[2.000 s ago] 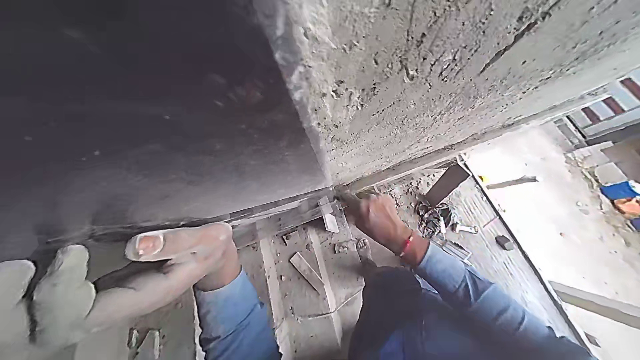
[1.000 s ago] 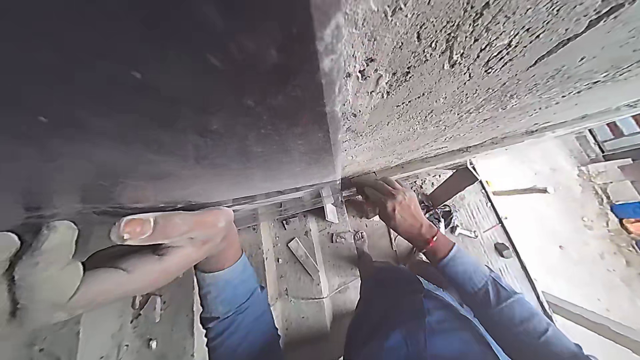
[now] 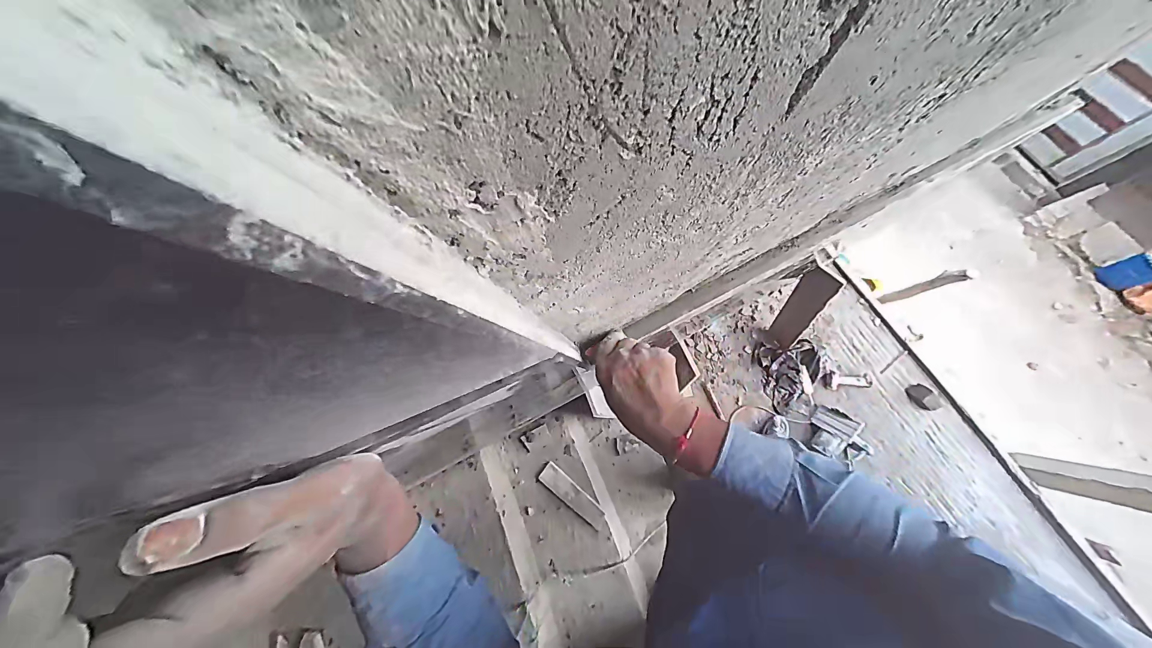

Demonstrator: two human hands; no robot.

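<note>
At the lower left is my left hand [image 3: 297,540], palm side up with its fingers apart, beside the lower edge of a dark, smooth panel [image 3: 225,351]. Nothing shows in it. My right hand [image 3: 641,382], with a red thread at the wrist, is closed at the lower corner where the panel's pale edge meets a rough cement-plastered wall [image 3: 576,180]. A small pale object shows at its fingertips, but what it is cannot be told. A white flat piece [image 3: 594,392] stands just left of that hand.
Wooden strips [image 3: 508,504] and a loose short batten [image 3: 571,495] lie on the dusty floor below. To the right are a brown board [image 3: 805,306], tangled cables [image 3: 792,373], a dark lump [image 3: 923,396] and a long stick [image 3: 927,286]. A blue item [image 3: 1125,272] lies far right.
The view has shifted, showing more of the plastered wall and the panel's pale edge. My right hand remains at the corner, now with its knuckles turned up. My left hand still has its fingers apart.
</note>
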